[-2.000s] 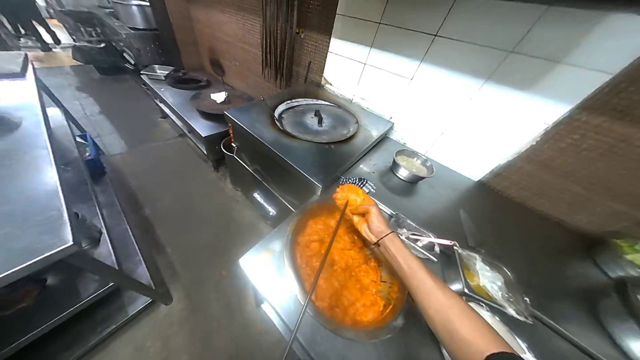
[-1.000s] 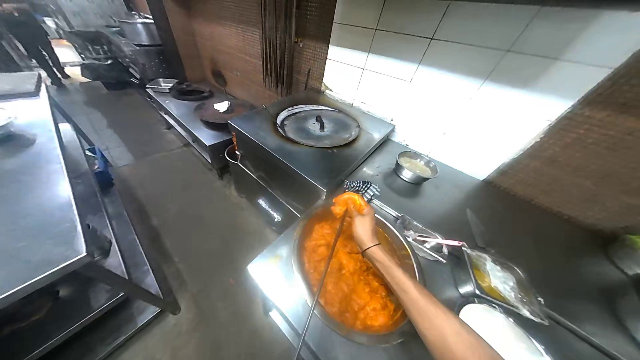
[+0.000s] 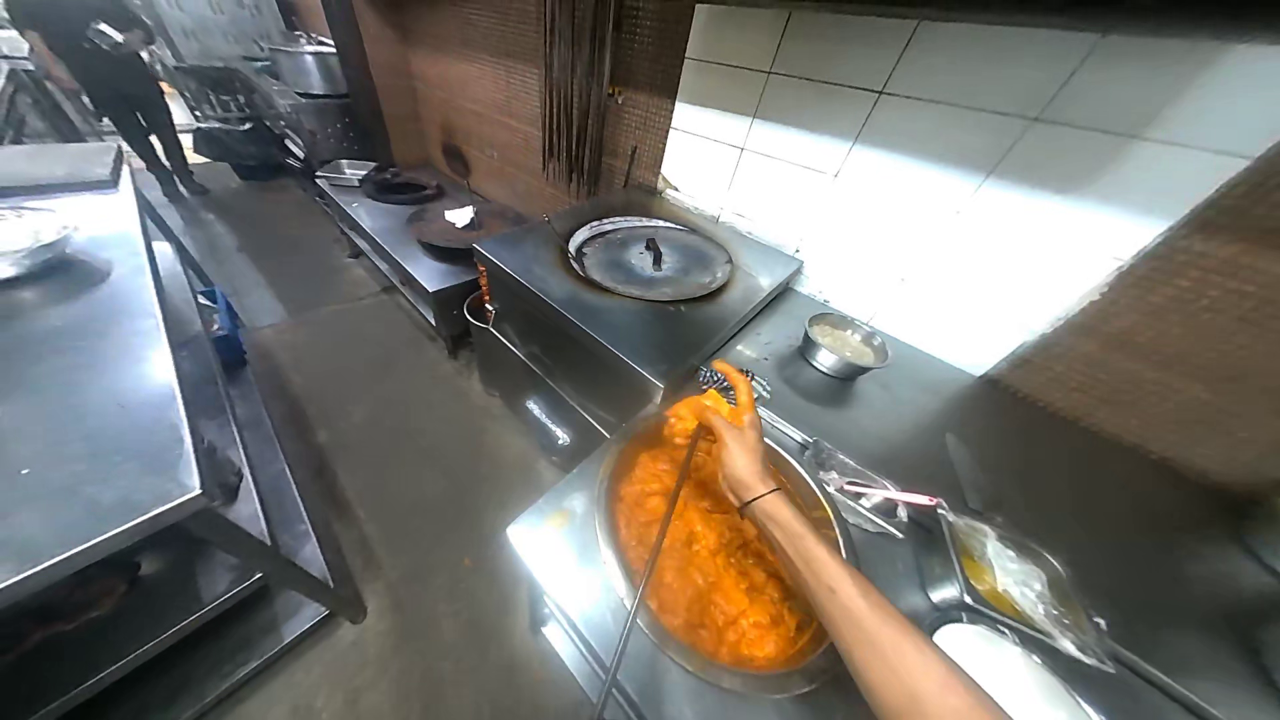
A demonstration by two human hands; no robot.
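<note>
My right hand [image 3: 735, 440], coated in orange marinade, holds a marinated piece of food [image 3: 697, 412] at the upper end of a long metal skewer [image 3: 655, 550]. Its index finger is raised. The hand is over the far rim of a large steel bowl [image 3: 712, 560] filled with orange marinated chunks. The skewer slants down across the bowl to the bottom edge of the view. My left hand is outside the frame. Just beyond my right hand lies a metal utensil with a patterned head [image 3: 760, 386].
A tandoor-like steel unit with a round lid [image 3: 655, 262] stands ahead. A small steel bowl [image 3: 842, 345], a plastic bag [image 3: 860, 485] and a steel container [image 3: 1000, 575] sit at right. A steel table [image 3: 90, 380] is at left. A person [image 3: 130, 90] stands far back.
The fingers of my right hand have shifted at the skewer's upper end, with the index finger now raised. The distant person shows more fully at upper left.
</note>
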